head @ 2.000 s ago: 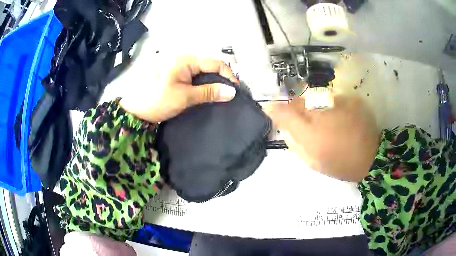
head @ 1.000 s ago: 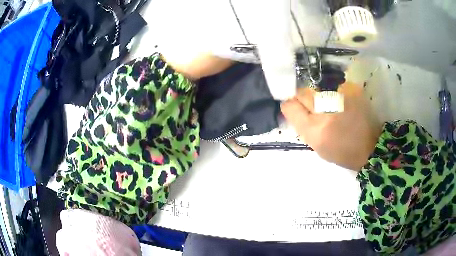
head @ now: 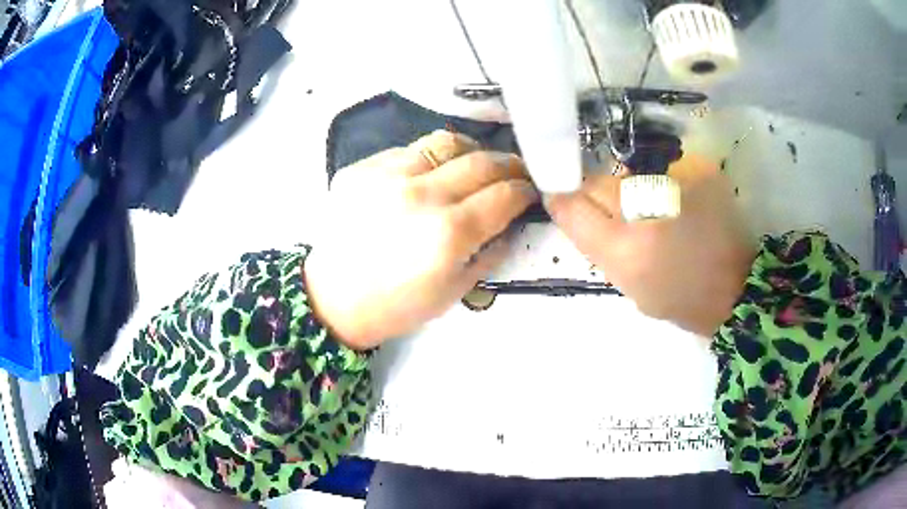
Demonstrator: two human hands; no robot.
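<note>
A black fabric pouch (head: 373,127) lies on the white machine bed, mostly covered by my left hand (head: 423,224). My left fingers, one with a ring, press flat on it, fingertips close to the needle area. My right hand (head: 656,244) is at the right of the needle area, its thumb and fingertips at the fabric's edge. The white machine head part (head: 545,99) hides the needle and the point where the fingertips meet. A cream ribbed knob (head: 650,197) stands in front of my right hand.
A blue bin (head: 55,199) is at the left, with a heap of black pieces (head: 164,109) beside it. A dark slot with a tan end (head: 547,288) is in the bed. Ruler marks (head: 656,434) line the front edge. A slim dark tool (head: 884,214) lies far right.
The pouch has been turned and moved under the machine head. My left hand has swung round from behind the pouch to lie over it. My right hand has stayed near the needle area.
</note>
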